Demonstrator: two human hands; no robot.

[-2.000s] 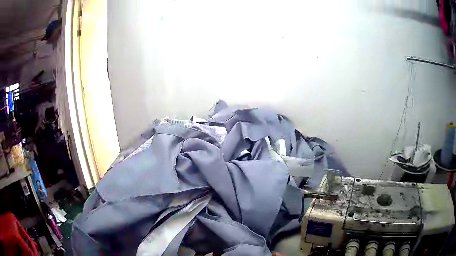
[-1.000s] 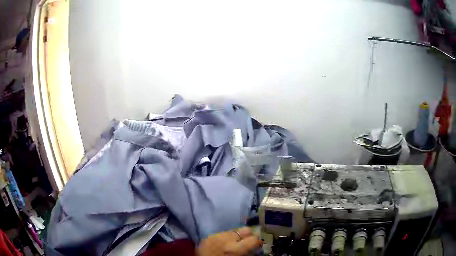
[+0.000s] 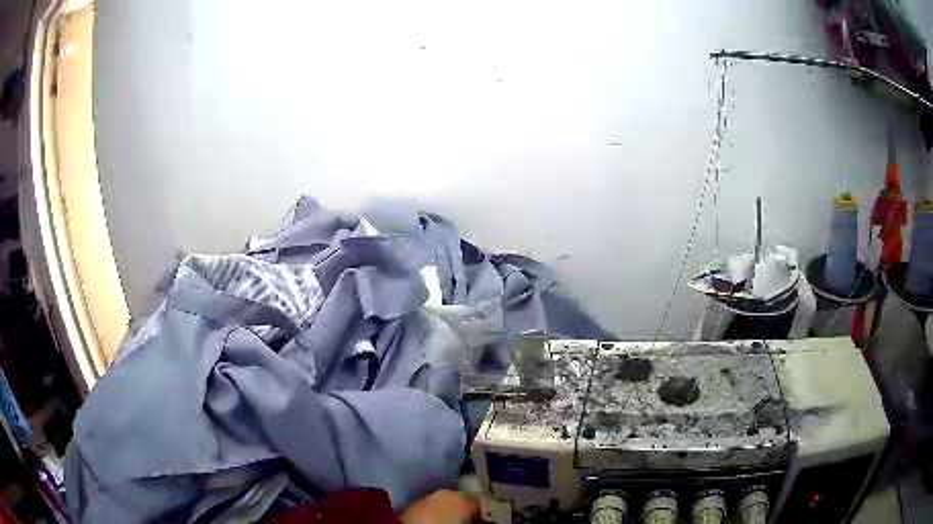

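A large heap of grey-blue garment pieces [image 3: 338, 409] lies left of the cream overlock machine [image 3: 675, 404]. The heap shows striped or checked parts and pale strips. The machine has a lint-covered top, pale tension knobs and a dark front panel with red digits. My left hand [image 3: 440, 507], below a dark red sleeve, is at the bottom edge between the heap and the machine's left end. It is blurred and cut off, and its fingers and any hold are hidden. My right hand is out of the picture.
Blue-grey thread cones [image 3: 841, 246] stand in dark holders behind the machine, beside a holder with white scraps [image 3: 772, 274]. A thin metal thread arm [image 3: 788, 59] with hanging threads is above. An orange strip [image 3: 890, 215] hangs behind the cones. A doorway [image 3: 80, 194] is at the far left.
The view has swung right, so heap and machine sit further left in the picture. My left hand came into clearer view by the machine's left end, then dropped lower, mostly past the bottom edge.
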